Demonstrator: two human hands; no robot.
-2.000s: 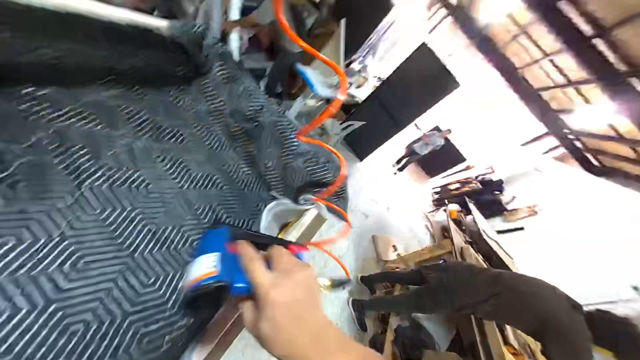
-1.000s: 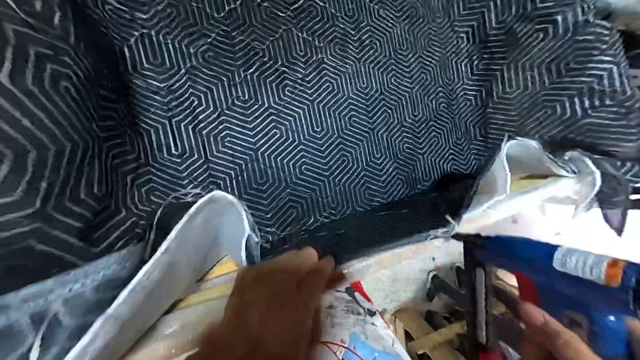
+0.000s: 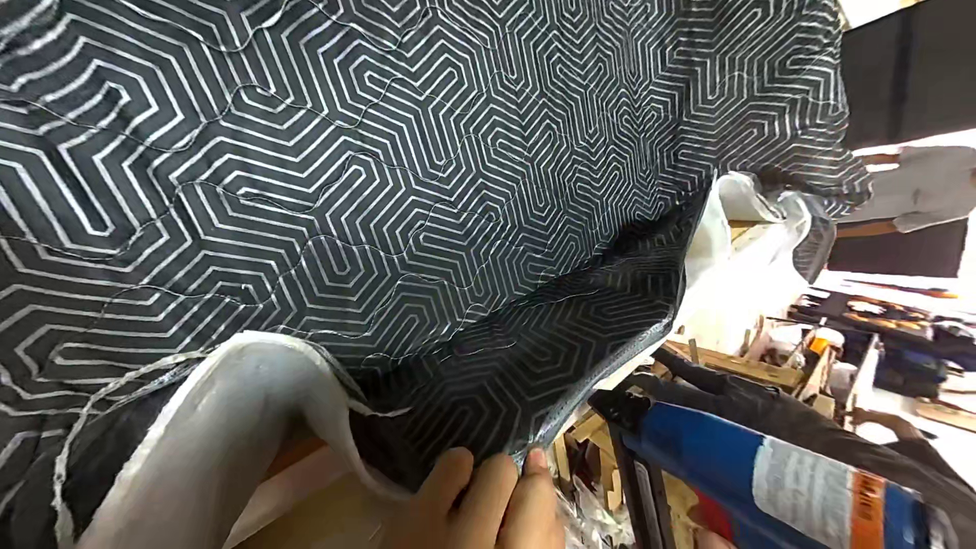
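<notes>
Black upholstery fabric [image 3: 366, 175] with a pale maze-like pattern and loose threads fills much of the view. At the bottom centre, my left hand [image 3: 488, 503] grips the fabric's lower edge with its fingertips. A blue pneumatic staple gun [image 3: 709, 450] lies at the lower right, its dark nose near the fabric edge. My right hand [image 3: 713, 538] shows only as a bit of finger at its handle; the rest is out of frame. White lining material [image 3: 252, 412] bulges at the lower left, and more white lining [image 3: 713, 244] sticks up on the right.
Wood pieces [image 3: 747, 366] lie on the floor beyond the fabric edge at the right. A dark-clothed person's leg or sleeve [image 3: 808, 435] passes behind the staple gun. Dark panels [image 3: 911, 76] stand in the right background.
Two seconds ago a hand held the blue staple gun away from the edge, beside an orange coiled hose. The gun is now by the fabric edge, and my left hand has hold of that edge.
</notes>
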